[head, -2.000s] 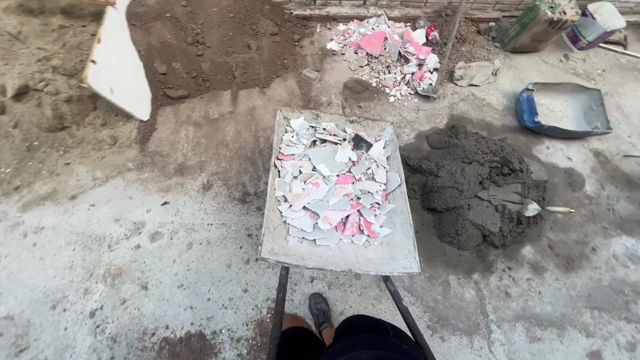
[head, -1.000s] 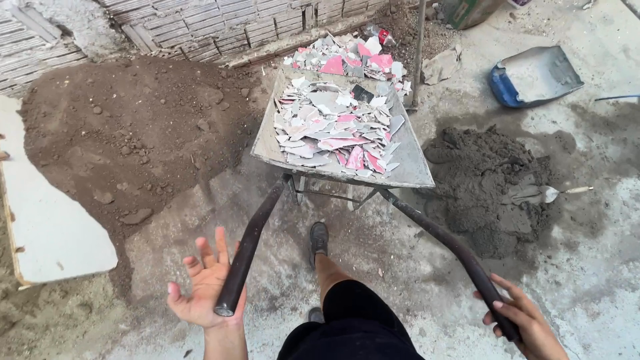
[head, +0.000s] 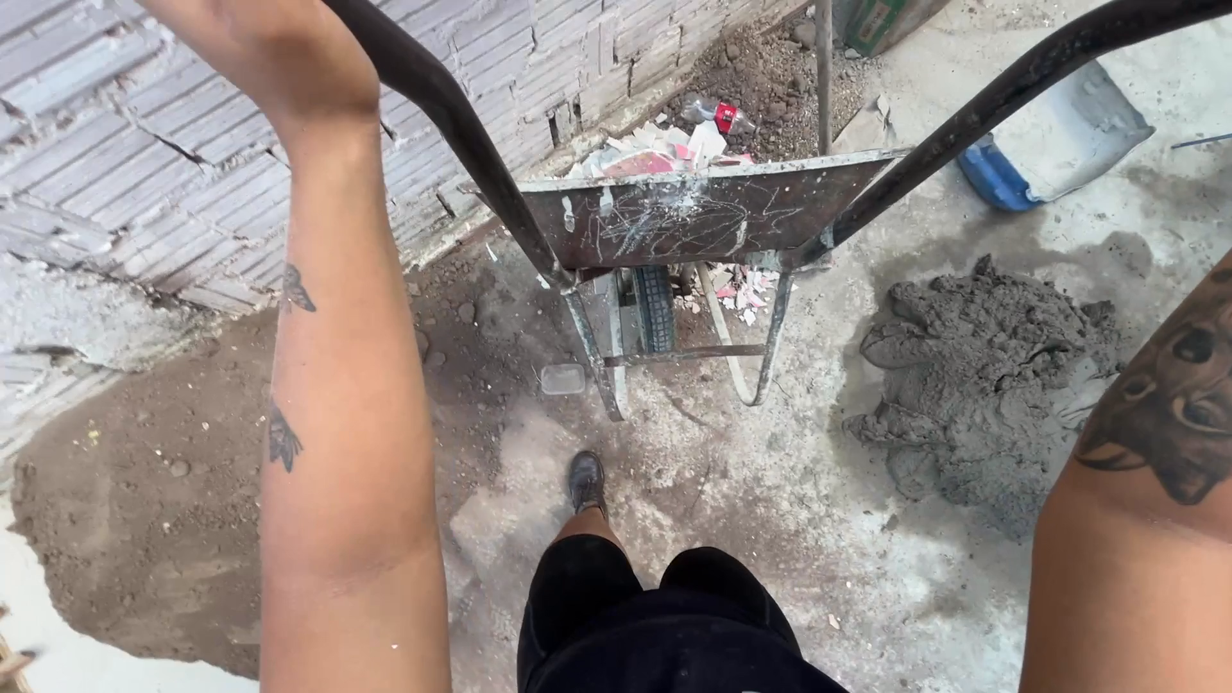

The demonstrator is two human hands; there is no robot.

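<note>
The wheelbarrow (head: 712, 221) is tipped forward, its handles raised toward the camera and its tray's rear wall facing me. At the upper left, the heel of my left hand (head: 260, 43) lies beside the left handle (head: 443, 106); its fingers are cut off by the frame edge. My right hand is out of view, with only my tattooed right arm showing at the right edge. The right handle (head: 1020, 87) runs out at the top right. Broken white and pink rubble (head: 664, 154) shows beyond the tray rim. Below the tray is the black tire (head: 654, 308).
A brick wall (head: 144, 164) runs across the upper left, above a soil pile (head: 144, 500). Wet mortar (head: 991, 375) is heaped at right, below a blue plastic container (head: 1001, 173). An upright pole (head: 823, 77) stands behind the tray. My shoe (head: 585, 481) is on the concrete.
The wheelbarrow's handles have risen and its tray has tipped forward. My left hand, seen open beside the left handle one second ago, is now up at the top left. My right hand has left the view.
</note>
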